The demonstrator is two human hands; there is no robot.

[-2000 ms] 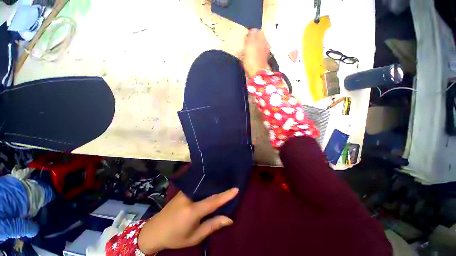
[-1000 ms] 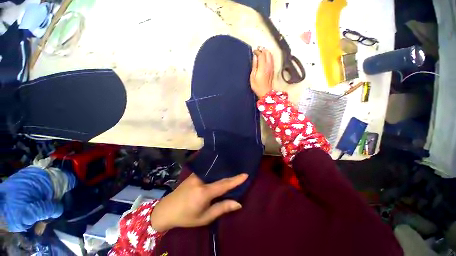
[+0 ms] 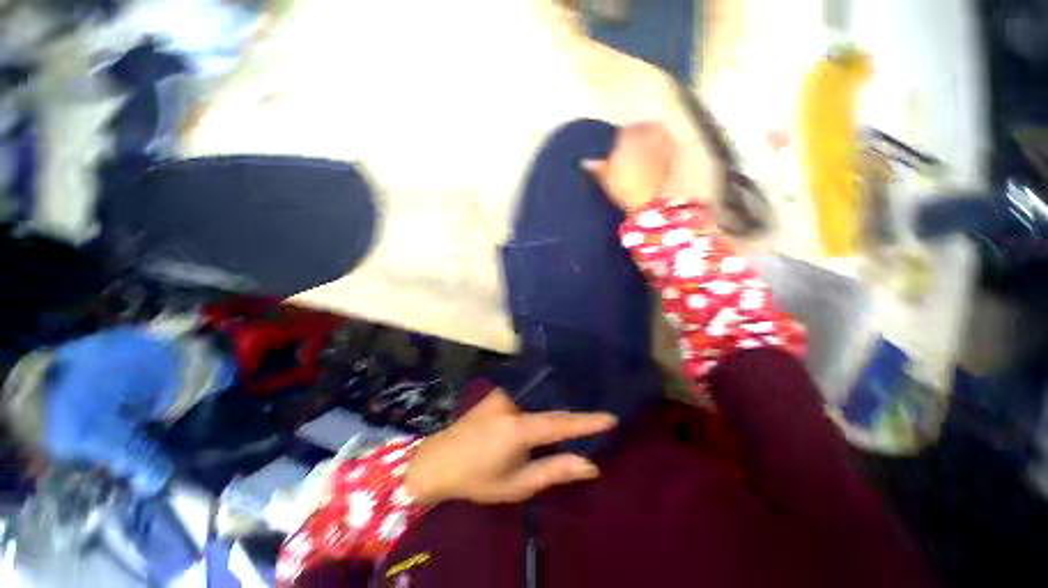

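The navy cut piece (image 3: 575,264) lies over the table's front edge, its rounded end on the table and its lower end at my lap. Faint chalk lines show on it. My right hand (image 3: 639,167) grips its upper right edge near the rounded end. My left hand (image 3: 506,451) rests at its lower end, thumb and forefinger spread over the cloth; whether it pinches the cloth cannot be told. The tailor's shears (image 3: 732,172) lie on the table right of my right hand. The view is blurred.
Another dark rounded piece (image 3: 264,218) lies at the table's left. A yellow curved tool (image 3: 832,155), eyeglasses (image 3: 902,147), a gridded sheet (image 3: 818,316) and a dark cylinder (image 3: 960,215) are at the right. A blue bundle (image 3: 115,391) and a red object (image 3: 267,350) are below left.
The view has shifted, so table and cloth appear further right. Since two seconds ago my right hand has left the shears and come onto the cloth; it now grips the edge near the rounded end.
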